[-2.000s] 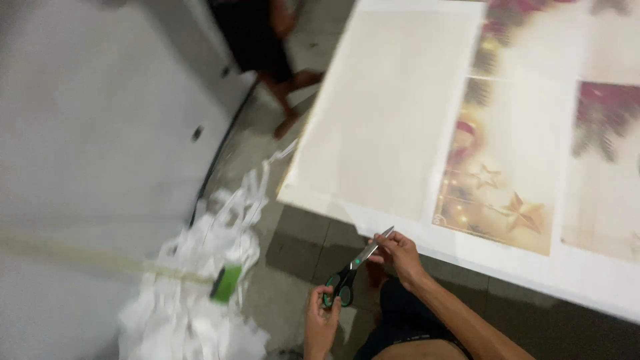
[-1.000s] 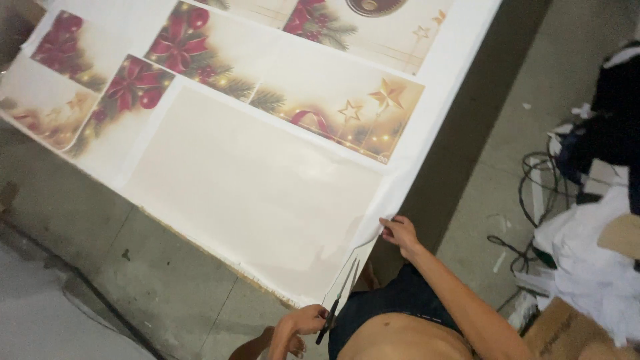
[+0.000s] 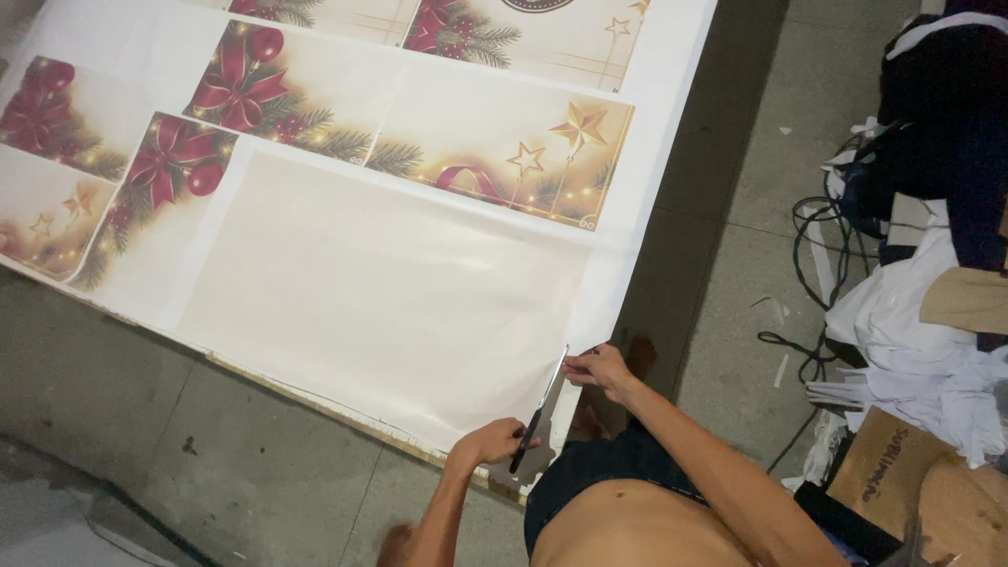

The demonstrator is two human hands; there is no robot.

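Observation:
My left hand (image 3: 496, 442) is closed around the dark handles of a pair of scissors (image 3: 541, 411) near the table's corner. The blades point up and away, along the edge of a large printed sheet (image 3: 386, 291). At the blade tips, my right hand (image 3: 597, 368) pinches the sheet's edge between thumb and fingers. The sheet lies on the table, with a plain cream panel nearest me and panels of red bows, fir twigs and gold stars (image 3: 581, 128) beyond. How far the blades are apart is hard to see.
The table's worn edge (image 3: 315, 402) runs along the near left side. To the right, on the floor, are black cables (image 3: 823, 252), white cloth (image 3: 906, 331), a cardboard box (image 3: 886, 465) and dark fabric (image 3: 929, 118). Paper scraps lie on the floor.
The scissors have moved from open air beside the sheet to the sheet's edge at the corner. The view has turned a lot since the oldest frame.

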